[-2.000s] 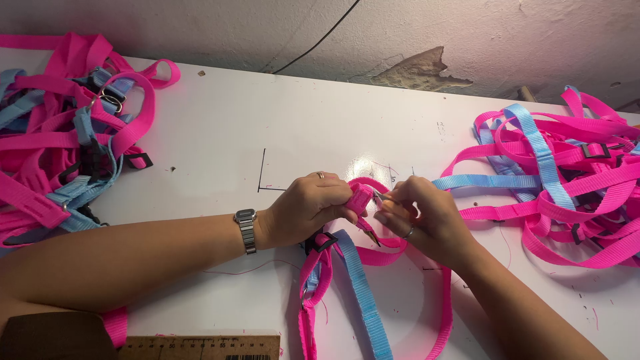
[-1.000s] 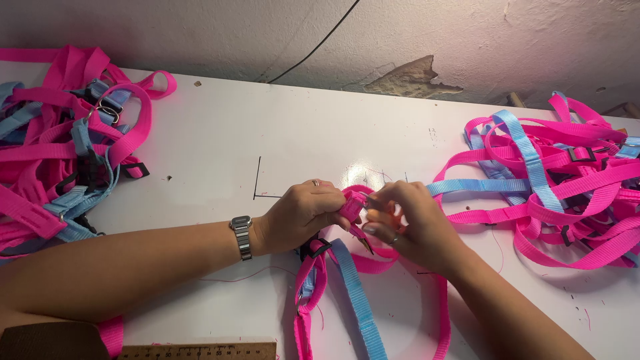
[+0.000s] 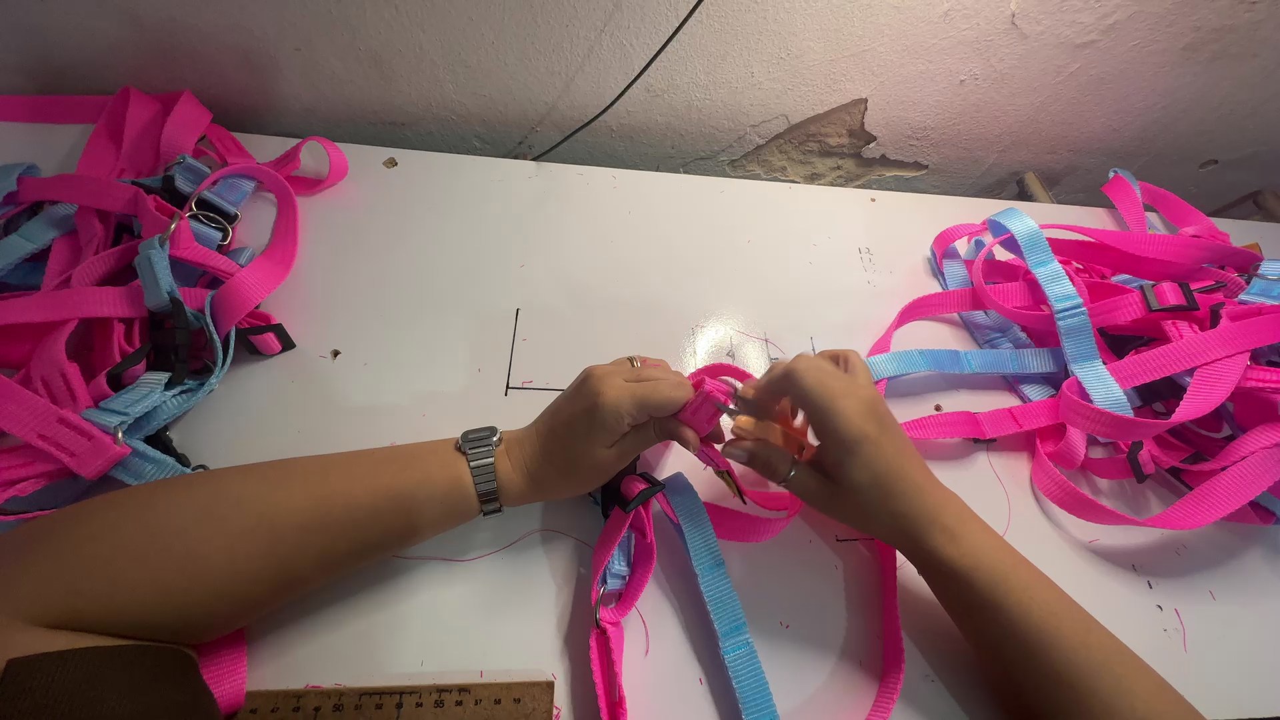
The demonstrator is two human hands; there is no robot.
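Note:
My left hand (image 3: pixel 610 425), with a watch on its wrist, pinches a folded, stitched end of pink webbing (image 3: pixel 706 405). My right hand (image 3: pixel 835 440) is close on its right, closed on a small tool with orange handles (image 3: pixel 793 432); its metal tip is at the pink webbing, and the fingers hide most of it. Below the hands hang a pink strap with a black plastic slider (image 3: pixel 640 492) and a metal ring (image 3: pixel 600 606), and a light blue strap (image 3: pixel 722 600). A pink loop curves down on the right.
Piles of pink and blue webbing straps with buckles lie at the left (image 3: pixel 255 265) and right (image 3: pixel 1085 390) of the white table (image 3: pixel 420 250). A wooden ruler (image 3: pixel 400 702) is at the front edge. Behind stands a wall (image 3: pixel 400 70) with chipped plaster. Loose threads lie about.
My right hand has shifted slightly at the webbing, and orange handles now show between its fingers. My left hand keeps its pinch on the pink webbing.

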